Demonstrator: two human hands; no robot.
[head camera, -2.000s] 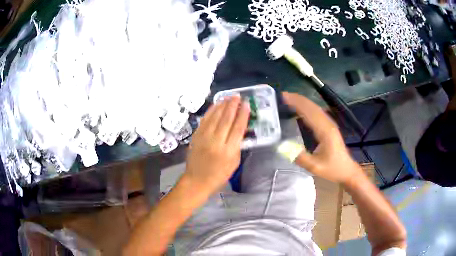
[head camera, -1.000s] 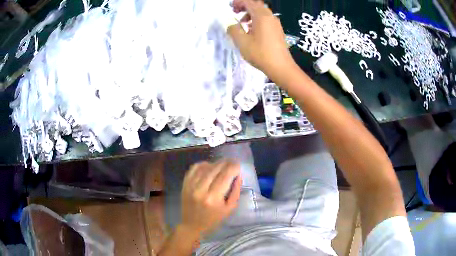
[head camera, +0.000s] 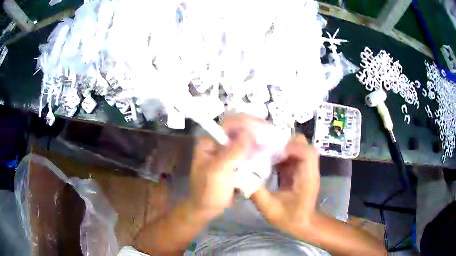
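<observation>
Both hands are together in front of my lap, blurred by motion. My left hand (head camera: 212, 172) and my right hand (head camera: 295, 185) hold a whitish bagged power cord (head camera: 255, 150) between them; its exact outline is blurred. The white socket housing (head camera: 354, 130) lies open side up on the bench edge, right of the hands, with a green circuit board (head camera: 338, 125) and its yellow block inside.
A large heap of bagged cords (head camera: 190, 50) covers the bench, plugs along its front edge. A mallet (head camera: 384, 112) lies right of the housing, handle over the edge. White U-clips (head camera: 385, 72) are piled behind it. A plastic bag (head camera: 95, 210) hangs lower left. A person's dark shape is lower right.
My right hand has come back from the cord heap to meet my left hand in front of my lap, with a bagged cord now between them. The view has turned left.
</observation>
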